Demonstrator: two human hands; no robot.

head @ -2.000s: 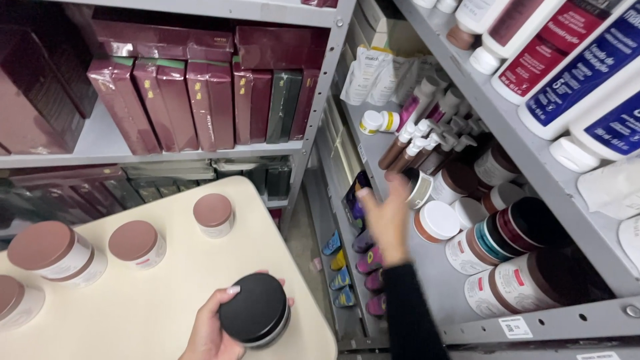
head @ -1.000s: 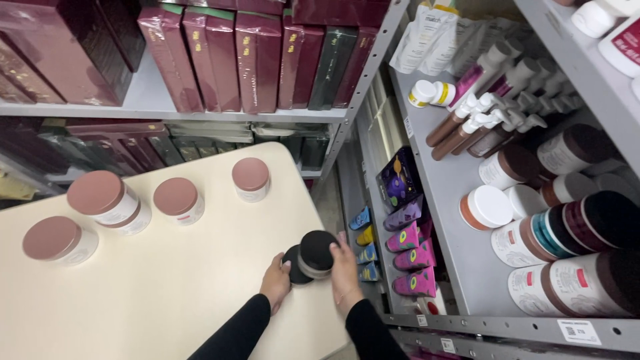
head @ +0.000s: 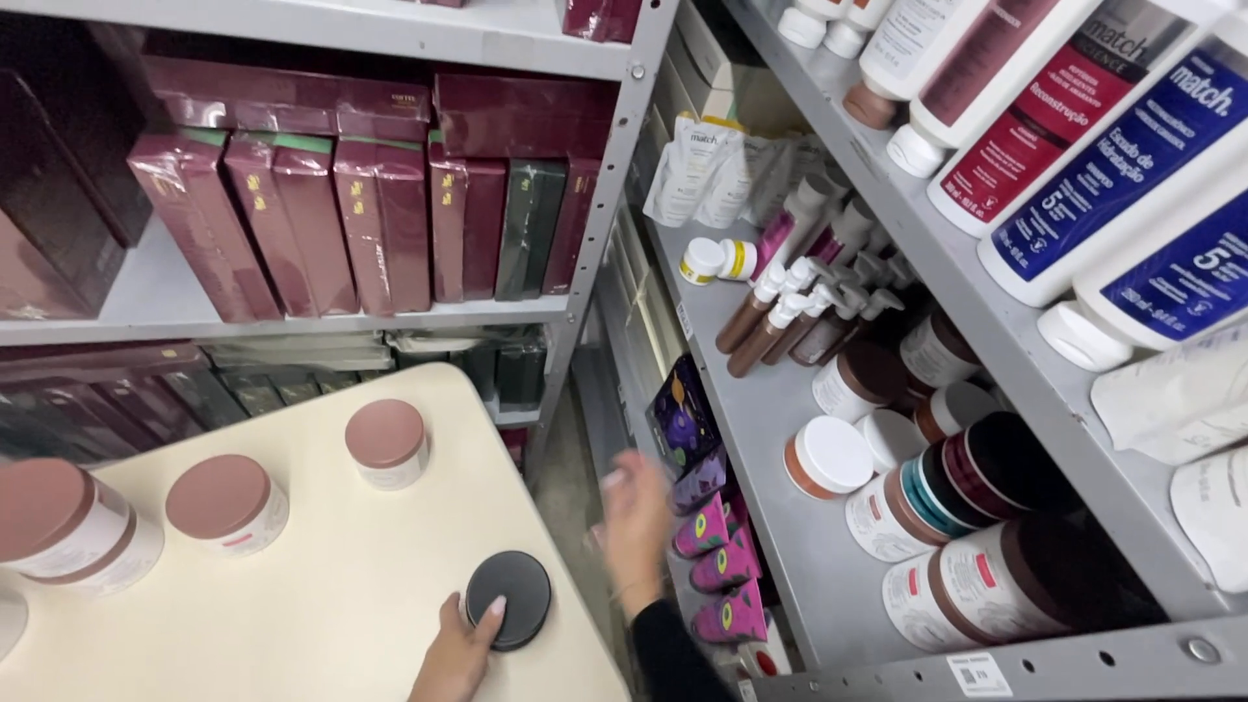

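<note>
My left hand (head: 460, 648) is on a round jar with a black lid (head: 508, 599) near the right edge of the cream table (head: 322, 595), its thumb over the lid and its fingers along the side. Past the table edge, in front of the metal shelf, my right hand (head: 636, 531) is blurred and seems to hold nothing. Jars with dusty-pink lids stand on the table: a small one (head: 386, 444), a larger one (head: 227, 504) and a stacked pair (head: 73, 526) at the left.
On the right, a grey metal shelf (head: 770, 556) holds white-lidded jars (head: 829, 456), brown pump bottles (head: 759, 336) and pink tubes (head: 726, 565). Large bottles (head: 1102, 156) lie above. Plastic-wrapped maroon boxes (head: 385, 229) fill the rack behind the table.
My right hand has come off the dark-lidded jars and moved over beside the shelf. One second ago both hands were together at two dark lids; one now shows under my left hand.
</note>
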